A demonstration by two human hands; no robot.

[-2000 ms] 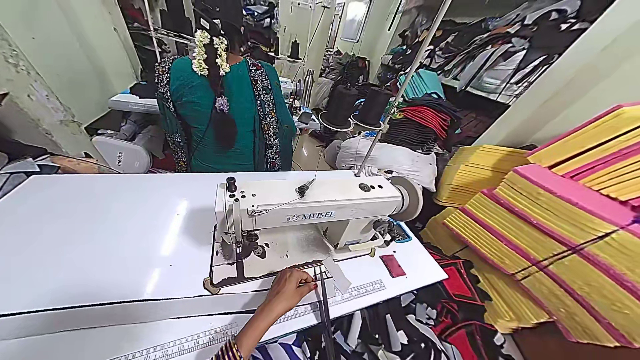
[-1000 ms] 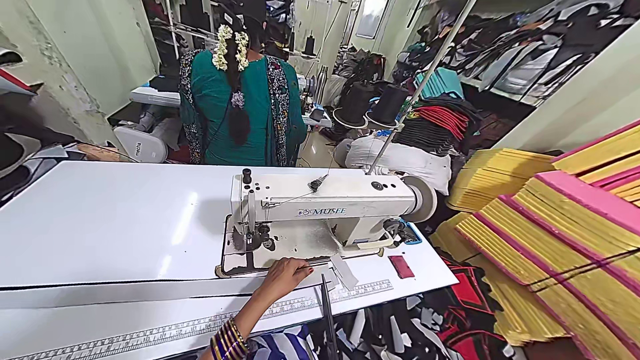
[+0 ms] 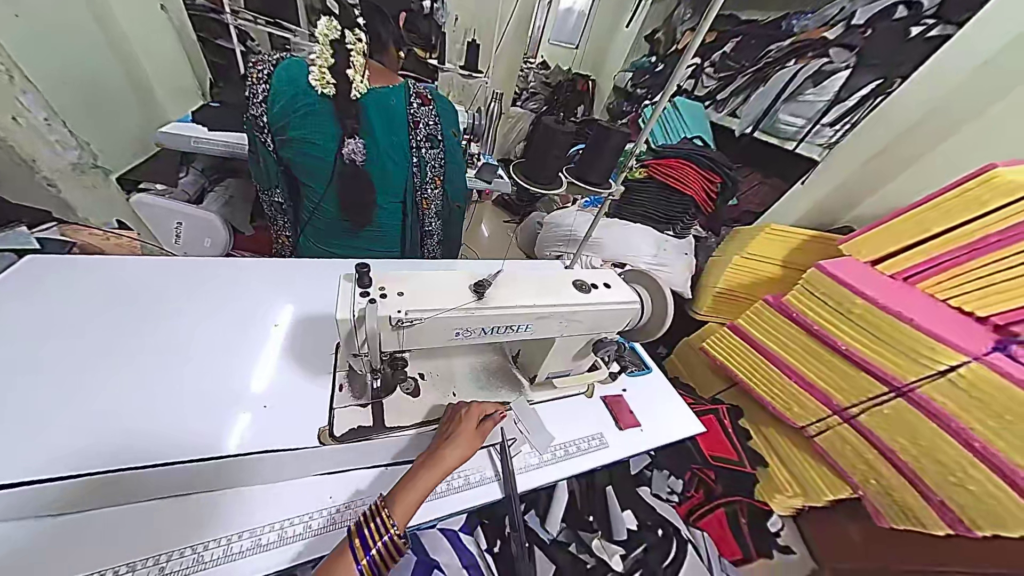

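My left hand (image 3: 468, 432), with bangles at the wrist, is in front of the bed of a white Musee sewing machine (image 3: 496, 316). Its fingertips are pinched together at the right end of a long pale strip (image 3: 264, 462) lying along the table. Just right of the fingers lies a small grey-white piece (image 3: 531, 426). The long dark blades of what look like scissors (image 3: 512, 496) point up toward the fingertips from the bottom edge; their handles are out of view. My right hand is not in view. A printed ruler scale (image 3: 304, 524) runs along the table's front.
A dark red fabric piece (image 3: 621, 411) lies at the right of the white table (image 3: 144, 336). Tied yellow and pink stacks (image 3: 880, 384) stand at the right. Black and white scraps (image 3: 608, 520) lie below the table edge. Beyond the table a person in green (image 3: 360, 160) faces away.
The two dark blades, apart and close below my fingers two seconds ago, now lie nearer together. The view has shifted somewhat. My left hand stays by the front of the machine bed.
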